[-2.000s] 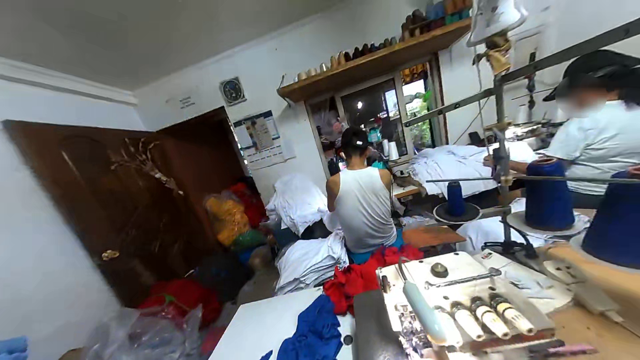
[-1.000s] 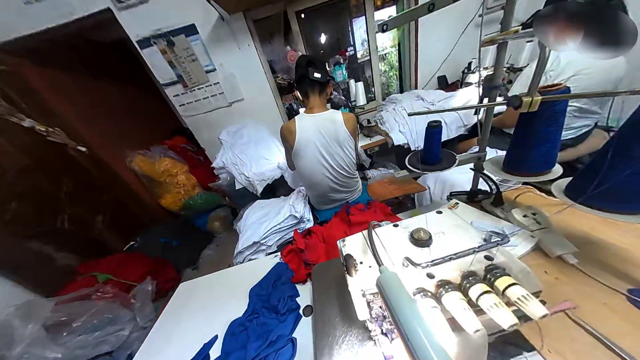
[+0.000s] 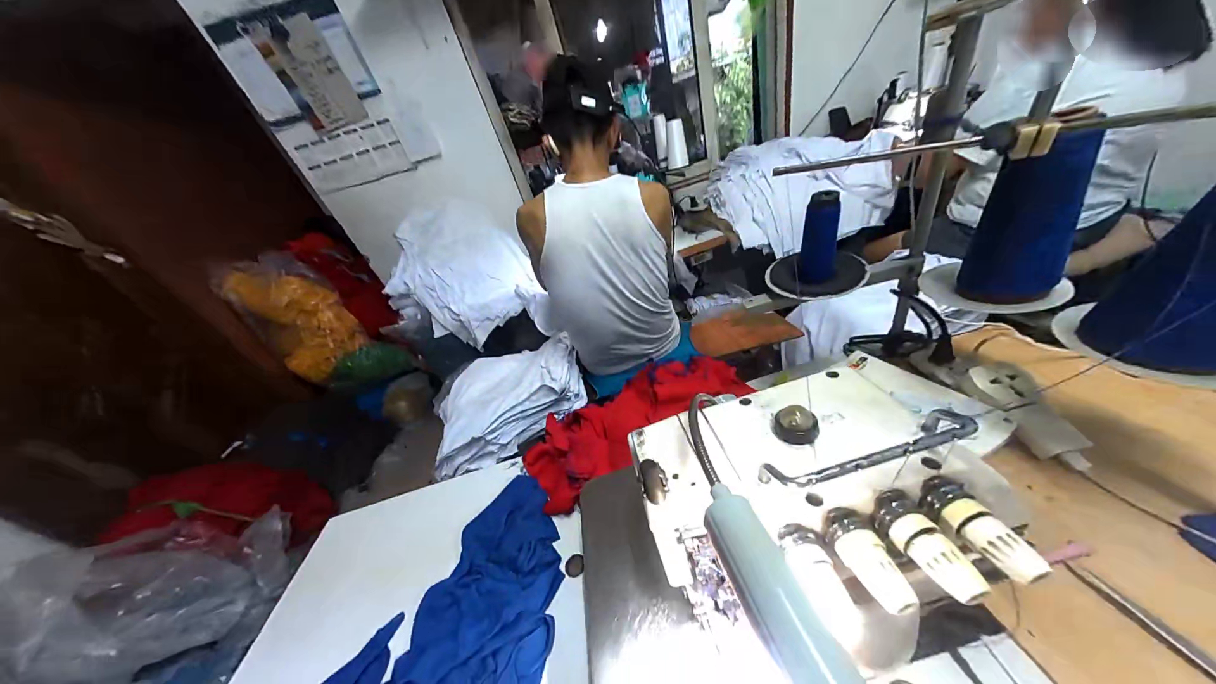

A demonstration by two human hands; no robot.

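Note:
Neither my left hand nor my right hand shows in the head view. An overlock sewing machine (image 3: 826,427) stands at the lower right, with a row of cream tension knobs (image 3: 917,546) and a gooseneck lamp (image 3: 774,579) lit over its needle area. Blue fabric (image 3: 494,579) lies crumpled on the white tabletop (image 3: 351,570) left of the machine. Red fabric (image 3: 627,413) is heaped at the table's far edge. Cones of dark blue thread (image 3: 1035,209) stand behind the machine, beside a metal thread stand (image 3: 936,180).
A person in a white tank top (image 3: 608,266) sits ahead, back turned. Another person (image 3: 1092,123) is at the upper right. Stacks of white fabric (image 3: 513,399) lie near the seated person. Clear plastic bags (image 3: 161,598) and an orange bundle (image 3: 294,313) fill the left floor.
The view has turned downward and come closer to the sewing machine. The blue fabric stays on the white tabletop. The seated person remains with their back turned.

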